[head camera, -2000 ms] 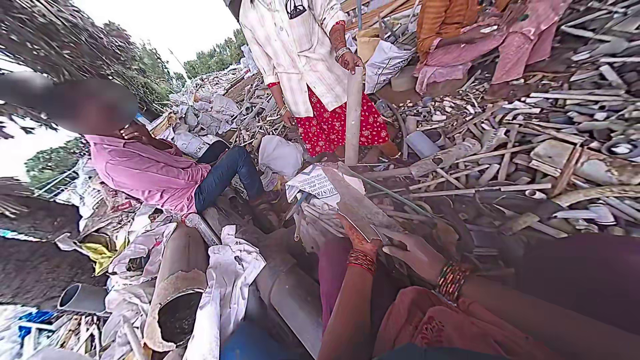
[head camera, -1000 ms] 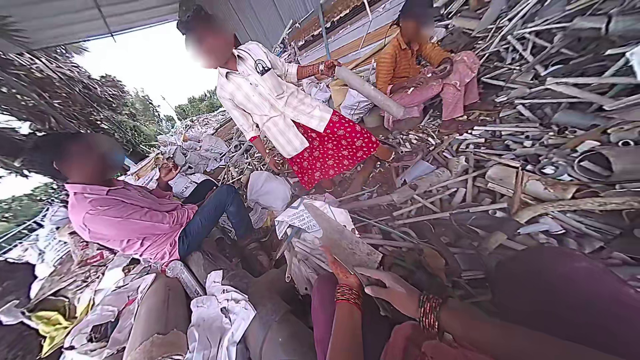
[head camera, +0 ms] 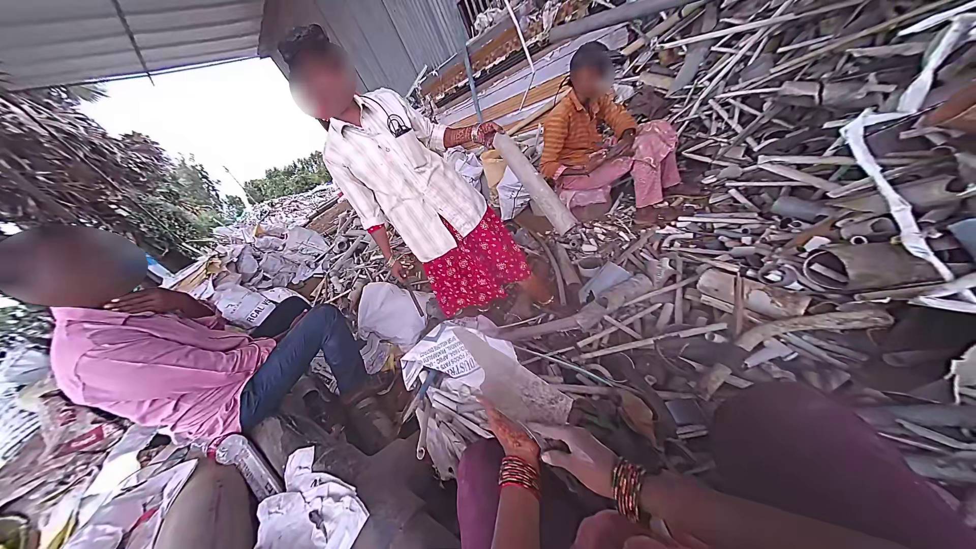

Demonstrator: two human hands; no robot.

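Observation:
My left hand (head camera: 509, 433), with bangles at its wrist, is at the lower edge of a flat grey pipe piece (head camera: 526, 389), its fingers pointing up along it. My right hand (head camera: 579, 457), also with bangles, lies just right of it with fingers stretched toward the same piece's lower edge. The piece slants up to the left. Behind it a printed white sack (head camera: 450, 354) holds a bundle of thin pale pipes (head camera: 442, 427). How firmly each hand grips is blurred.
A person in a pink shirt sits at left. A standing person holds a long grey pipe (head camera: 534, 183); another person in orange sits behind. Scrap pipes (head camera: 854, 267) are heaped at right. A plastic bottle (head camera: 248, 463) and a white sack (head camera: 313, 503) lie at lower left.
The standing person's pipe, upright two seconds ago, is now raised and slanted. The view has tilted up. My hands remain at the flat grey piece.

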